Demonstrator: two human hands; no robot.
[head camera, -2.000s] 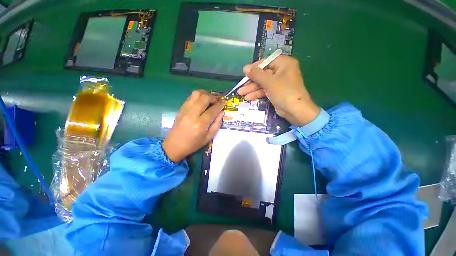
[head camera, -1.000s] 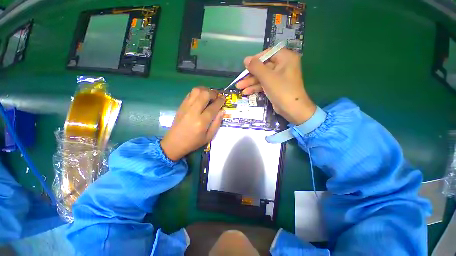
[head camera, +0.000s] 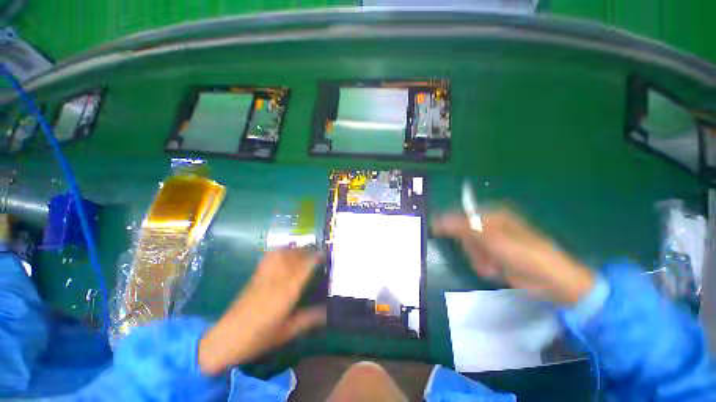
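Observation:
The opened tablet (head camera: 375, 259) lies in front of me, with its circuit board (head camera: 377, 190) and orange-gold flex at the far end. My left hand (head camera: 275, 302) is blurred at the tablet's left edge, fingers apart; I cannot tell whether it touches the frame. My right hand (head camera: 510, 247) is off the tablet to its right, blurred, and holds the tweezers (head camera: 471, 206) with one end pointing up and away. A clear and yellow-green backing strip (head camera: 294, 228) lies left of the tablet, just beyond my left fingertips.
Other opened tablets (head camera: 228, 122) lie in a row beyond, with more at the far left and far right. Amber film sheets (head camera: 184, 206) stick out of a clear bag (head camera: 153, 275) at left. A white sheet (head camera: 502, 330) lies at right. A blue sleeve (head camera: 27, 322) shows at left.
Both hands have left the circuit board: the left moved down to the tablet's left side, the right moved right with the tweezers. The view has tilted up, showing the belt's far edge.

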